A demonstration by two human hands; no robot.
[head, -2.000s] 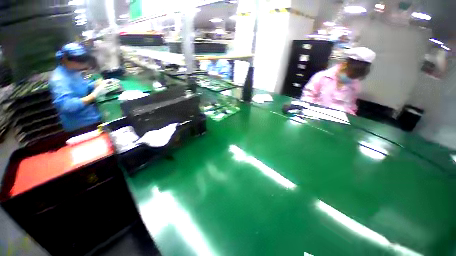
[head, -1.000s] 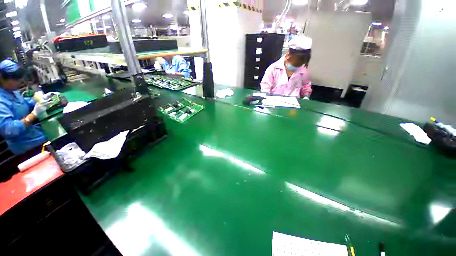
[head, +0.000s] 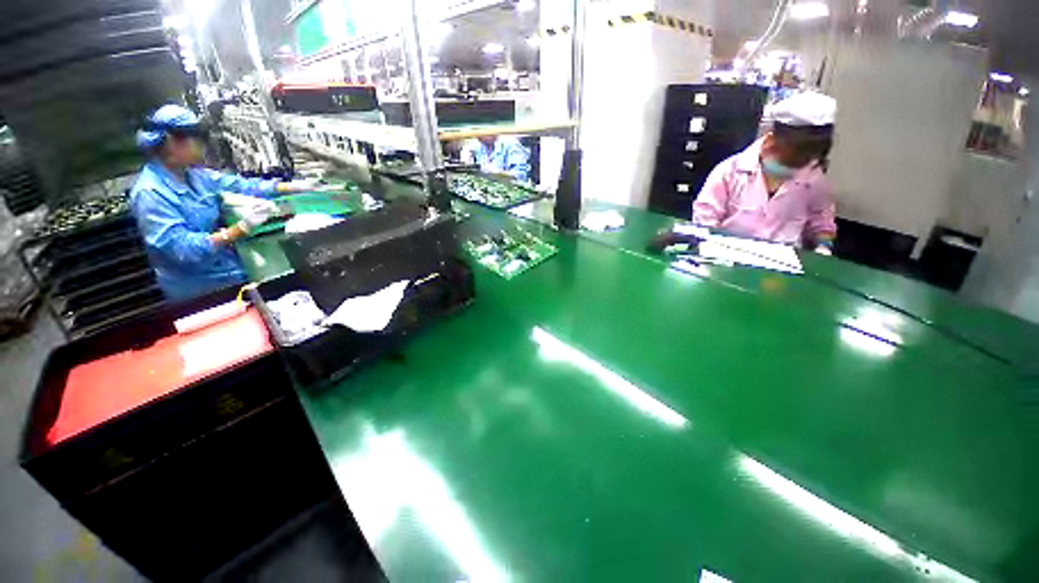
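Neither my left hand nor my right hand is in the picture. The shiny green bench [head: 592,456] lies in front of me. A green circuit board [head: 509,252] lies alone across the bench, beside a metal post. A black bin [head: 382,256] stands on the bench's left edge with white paper or cloth [head: 367,308] hanging over its front. A small white corner of a sheet [head: 713,576] shows at the bottom edge, mostly cut off.
A black box with a red sheet [head: 148,382] inside stands at the bench's left side. A person in pink [head: 766,194] sits opposite near white papers [head: 746,252]. A person in blue [head: 188,216] stands at the left. Metal posts [head: 422,103] rise from the bench.
Since one second ago the view has swung left, so bench things appear further right. The white sheet and thin tools have almost or fully left the picture. The person in blue has stretched out an arm.
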